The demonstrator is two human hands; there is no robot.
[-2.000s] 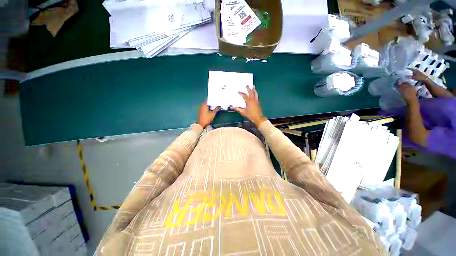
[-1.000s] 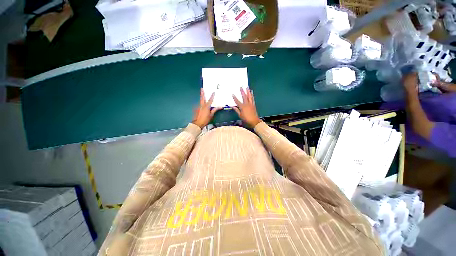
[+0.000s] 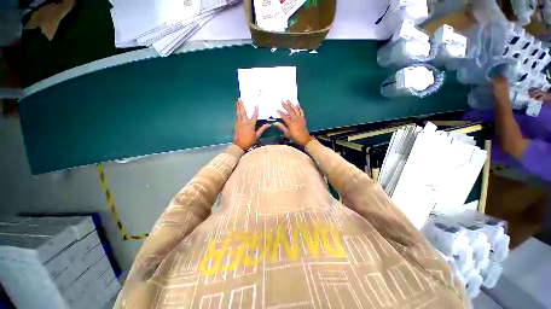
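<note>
A white retail carton (image 3: 267, 87) lies flat on the green bench in front of me, its top face closed. My left hand (image 3: 247, 125) rests at its lower left corner, with fingertips on the carton and the thumb spread inward. My right hand (image 3: 293, 123) rests at its lower right corner in the same way. The carton's near edge lies between the two thumbs. Whether the fingers press or grip its sides is hard to tell.
A brown parts box (image 3: 290, 38) with printed cards stands behind the carton. Leaflets (image 3: 169, 23) lie at back left. Bagged products (image 3: 417, 80) stand at right, near a coworker's arm (image 3: 509, 121). Flat carton blanks (image 3: 432, 172) fill the side rack. A carton stack (image 3: 60, 259) is at lower left.
My right hand has moved from on top of the carton to its near right corner, and both hands now sit symmetrically. The view has shifted slightly. The coworker's arm has moved among the bags.
</note>
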